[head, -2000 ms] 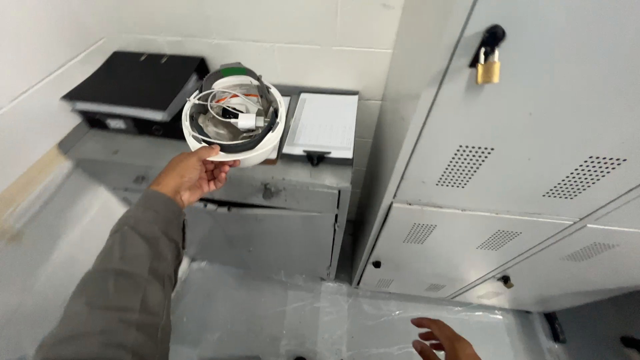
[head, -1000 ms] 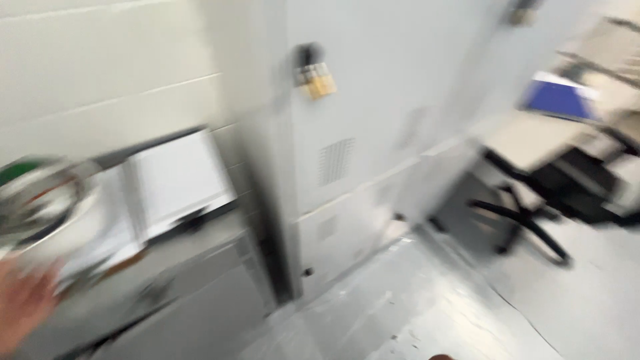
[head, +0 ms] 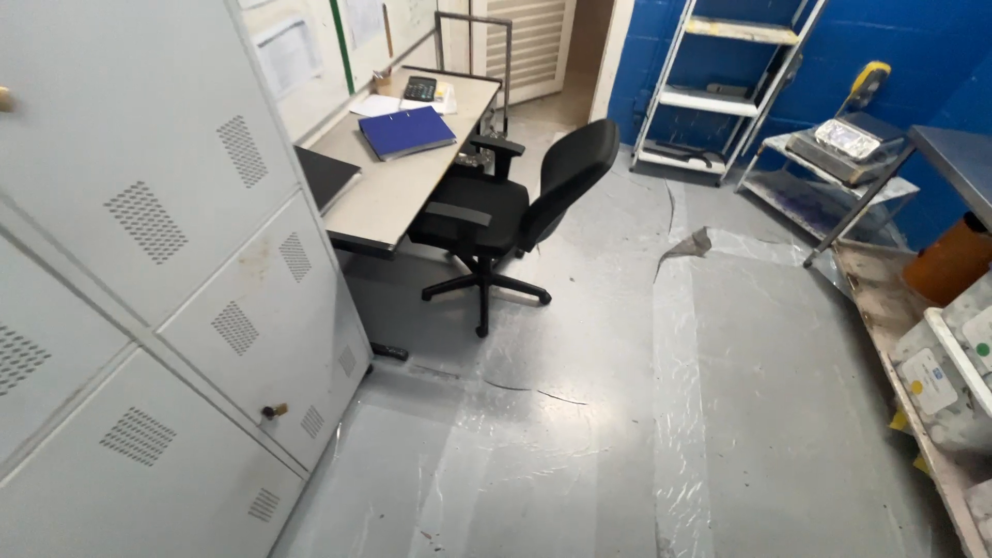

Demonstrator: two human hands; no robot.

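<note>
Neither my left hand nor my right hand shows in the head view now, so what they hold or touch is hidden. Grey metal lockers [head: 198,271] with perforated vents fill the left side. Beyond them stands a desk [head: 415,174] bearing a blue ring binder [head: 407,132], a black binder [head: 325,174], a calculator [head: 420,88] and papers. A black swivel chair [head: 573,182] is drawn up at the desk, its seat partly under the top.
A white step rack [head: 709,99] leans by the blue wall, beside a low stand [head: 814,205] with a scale. Along the right edge runs a shelf [head: 876,310] with plastic bins [head: 953,372]. A loose flap of floor covering [head: 690,244] sticks up from the grey floor.
The view has swung far to the right. My left hand, earlier at the white helmet holding a cable and other items, has left the view with it. My right hand is also out of view.
</note>
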